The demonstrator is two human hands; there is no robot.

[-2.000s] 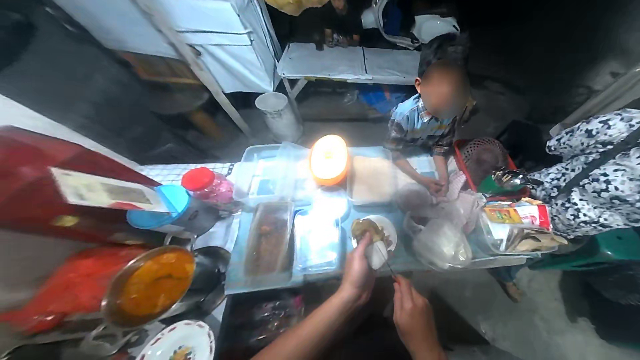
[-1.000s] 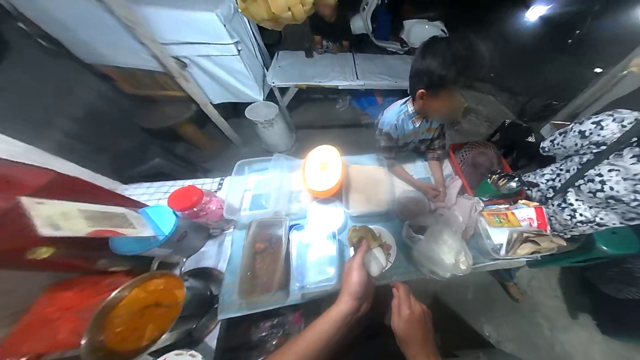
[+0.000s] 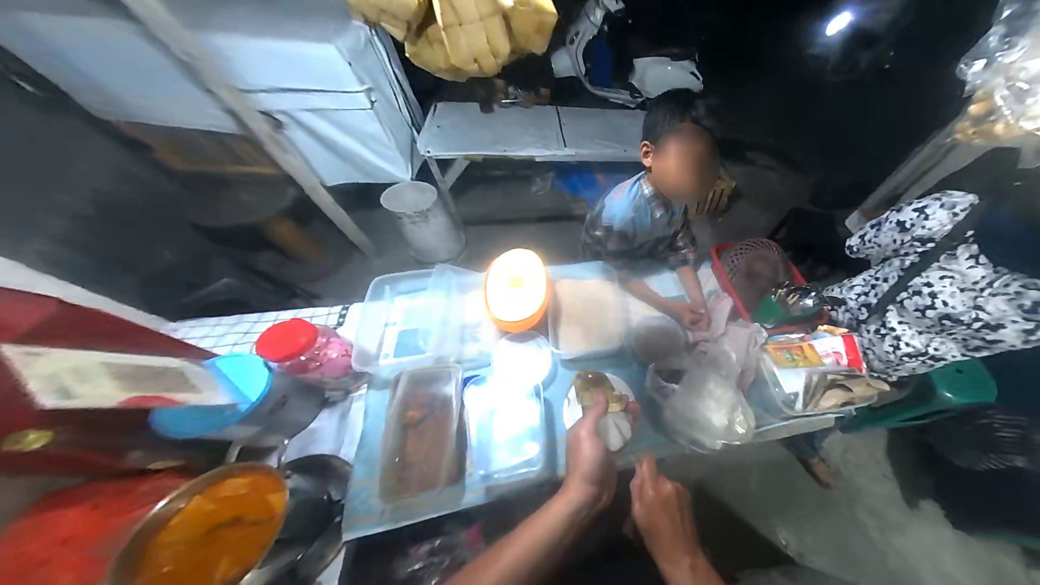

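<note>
My left hand [image 3: 591, 451] reaches over the front edge of the table and holds a pale, rounded piece of food [image 3: 615, 431], probably a rice cake. Just beyond it, greenish-yellow pieces, perhaps woven leaf casing, [image 3: 595, 388] lie over a white plate [image 3: 574, 412]. My right hand [image 3: 662, 508] is lower and to the right, apart from the left, with its fingers curled; whether it grips something thin is unclear. A glowing lamp with an orange base [image 3: 517, 291] stands behind, near lidded plastic containers [image 3: 422, 426].
A pot of orange stew [image 3: 211, 528] and a red-lidded jar [image 3: 305, 353] are at left. Clear plastic bags [image 3: 711, 406] lie right of the plate. A person [image 3: 650, 219] leans arms on the table's far side; another in patterned clothing [image 3: 934, 284] is at right. Woven pouches [image 3: 463, 36] hang above.
My right hand has moved slightly away from the pale piece; a thin dark tool seen between them at first is no longer discernible. The person across the table has turned their head.
</note>
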